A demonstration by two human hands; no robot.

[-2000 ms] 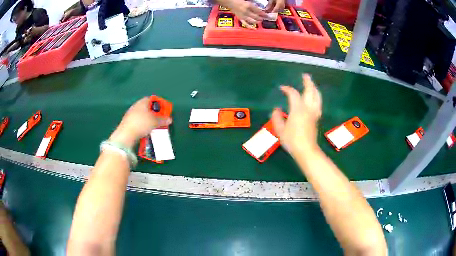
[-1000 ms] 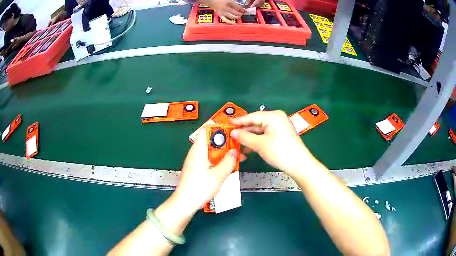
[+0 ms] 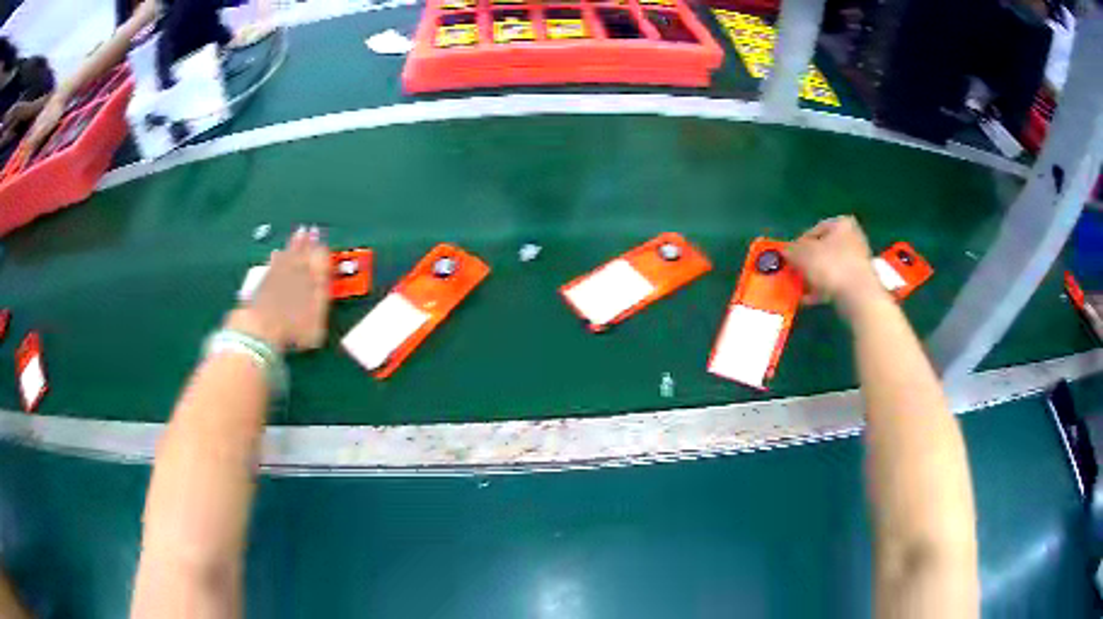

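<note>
Orange phone housings, each with a round camera ring and a white patch, lie on the green belt. My left hand, blurred and wearing a pale green bangle, is over a housing at the left and hides its middle. My right hand has curled fingers at the ring end of a tilted housing at the right; whether it grips it cannot be told. Two more housings, left-centre and centre, lie between my hands. Another housing is partly behind my right hand.
A pale metal rail edges the belt on my side. A grey post stands at right. A red divided tray and a yellow sheet are beyond the belt. Small pale bits lie on the belt. A person's arm reaches a red tray at upper left.
The housing held between my hands before them at the centre is no longer held there. My hands have moved apart, left and right. Housings on the belt have shifted in view.
</note>
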